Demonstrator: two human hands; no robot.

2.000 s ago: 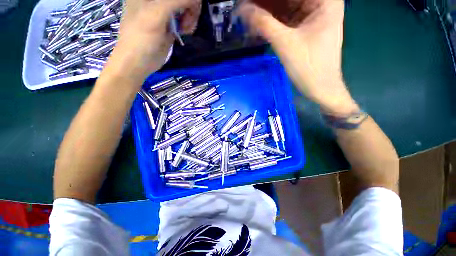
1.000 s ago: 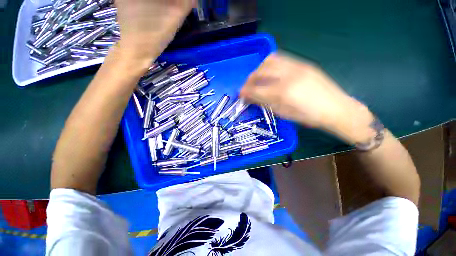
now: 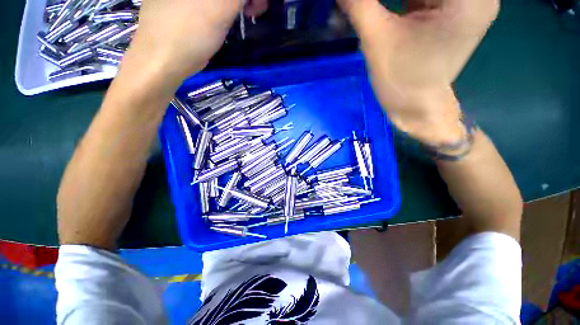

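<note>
Many silver metal cylinders [image 3: 257, 162] with thin rods lie loose in a blue tray [image 3: 393, 190] in front of me. A black machine [image 3: 299, 41] stands behind the tray, mostly cut off by the top edge. My left hand [image 3: 191, 28] is at the top edge left of the machine, and its fingers are largely out of the picture. A small shiny piece shows by its fingertips, but I cannot tell whether they hold it. My right hand [image 3: 413, 51] is at the machine's right side, blurred, with its fingertips cut off or hidden.
A white tray [image 3: 28, 57] heaped with similar cylinders is at the upper left on the dark green bench [image 3: 509, 127]. Below the bench are a red bin [image 3: 28, 254] at the left and brown cardboard panels [image 3: 534, 247] at the right.
My right hand has moved from over the blue tray up to the machine's right side. My left hand stays by the machine. The camera view has shifted slightly.
</note>
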